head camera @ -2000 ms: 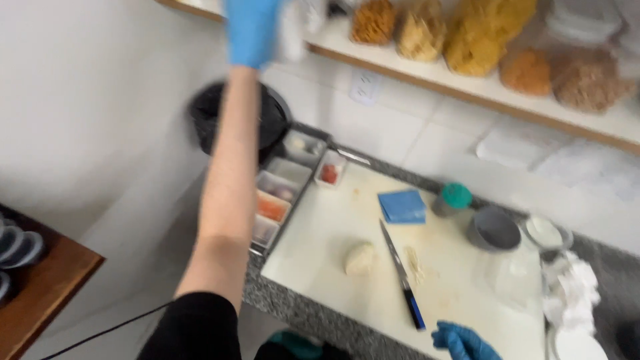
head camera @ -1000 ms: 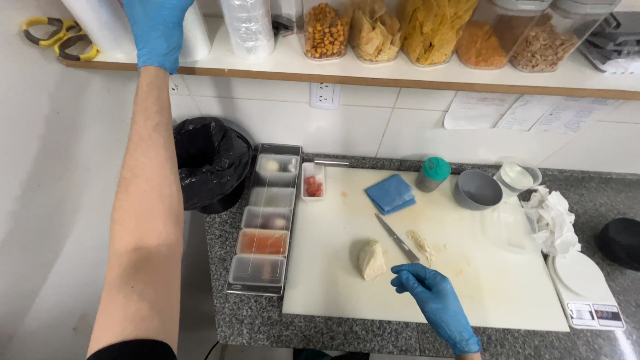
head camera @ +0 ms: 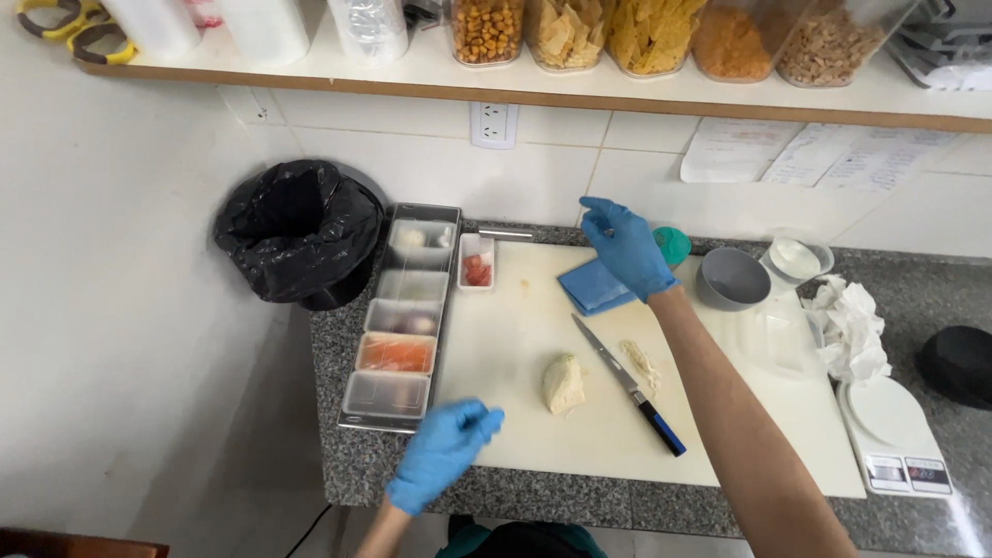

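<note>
My left hand [head camera: 448, 449], in a blue glove, hovers by the front left corner of the white cutting board [head camera: 511, 442], fingers curled with nothing visible in them. Above the folded blue cloth [head camera: 590, 288], near the back of the board, is my gloved right hand [head camera: 626, 246]; its fingers are bent and whether it holds anything cannot be told. A chunk of pale cabbage [head camera: 564, 384] lies mid-board. To its right a knife [head camera: 620, 372] with a black and blue handle rests diagonally, beside a small heap of pale shreds [head camera: 640, 364].
Lidded containers [head camera: 397, 353] stand in a tray left of the board, near a small tub of red pieces [head camera: 476, 271] and a black-lined bin [head camera: 298, 225]. Rightward are a grey bowl [head camera: 733, 279], crumpled paper [head camera: 851, 329] and a kitchen scale [head camera: 891, 434]. A shelf [head camera: 542, 91] overhangs the back.
My left hand has come down from the shelf to the board's front left. My right hand has moved from beside the knife to above the blue cloth at the back.
</note>
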